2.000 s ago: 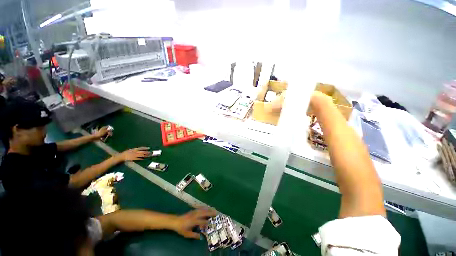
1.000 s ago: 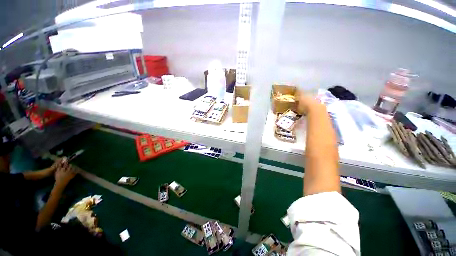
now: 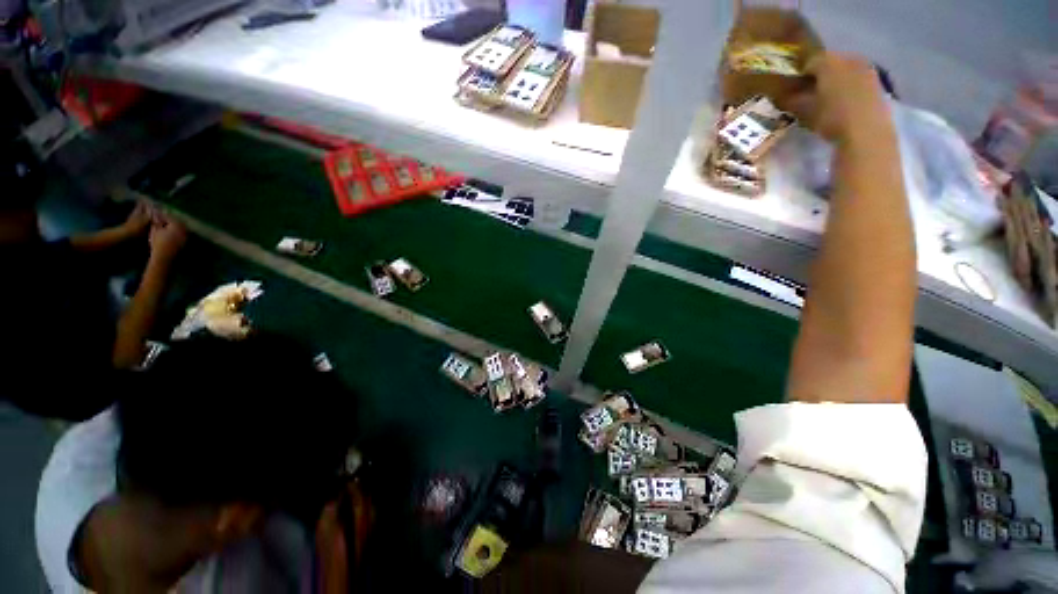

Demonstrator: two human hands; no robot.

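Observation:
My right hand (image 3: 830, 91) reaches up from the lower right onto the white shelf, at the right side of an open cardboard box (image 3: 760, 79) with pale yellowish pieces inside. Its fingers are blurred, so a grip cannot be told. A small stack of flat cream units (image 3: 754, 128) with dark squares lies just in front of the box. Many similar units (image 3: 667, 490) lie heaped on the green bench below my arm. My left hand is not in view.
A shelf post (image 3: 621, 221) stands left of my arm. Another box (image 3: 615, 72) and more units (image 3: 534, 81) are on the shelf. A red tray (image 3: 383, 174) and loose units lie on the green conveyor (image 3: 476, 273). A person's dark-haired head (image 3: 238, 418) is at lower left.
The view has swung and tilted downward, showing more of the bench heap. My right hand stays near the box. Another person's hand has left the units near the rail.

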